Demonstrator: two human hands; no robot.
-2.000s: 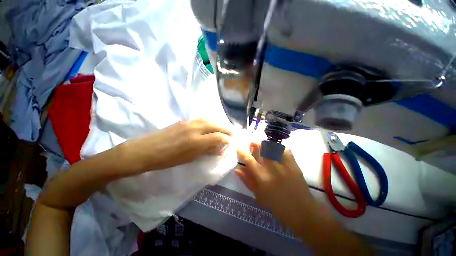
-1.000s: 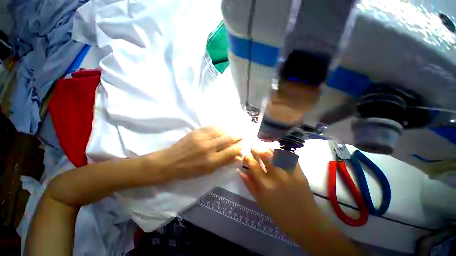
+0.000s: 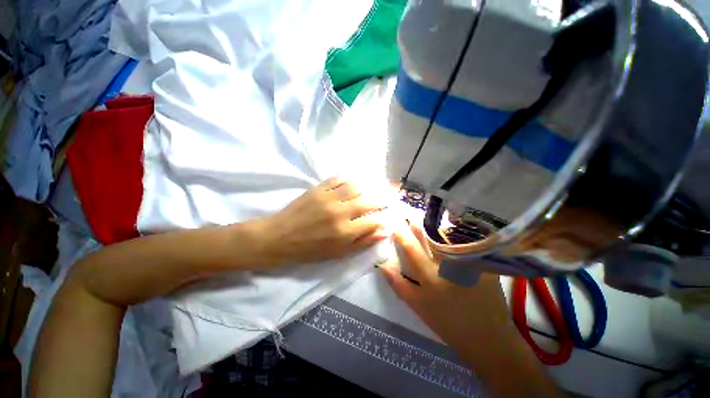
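White fabric spreads from the back over the table and its near edge. My left hand lies on it with fingertips together at its edge, left of the needle area. My right hand is just right of it, fingertips close to my left ones in the lamp glare. Whether its fingers grip the cloth cannot be told. The white-grey sewing machine with a blue stripe stands above, a shiny curved metal part in front of its head. A green fabric section lies behind, left of the head.
Scissors with red and blue handles lie right of my right hand, partly hidden by the machine. A ruler runs along the near table edge. A red fabric section and heaped light blue cloth are at the left.
The view has shifted, and the curved metal part now covers more of the machine's right side and the scissor blades. More green fabric shows. The white cloth's near corner has spread lower left. Both hands stay near the needle.
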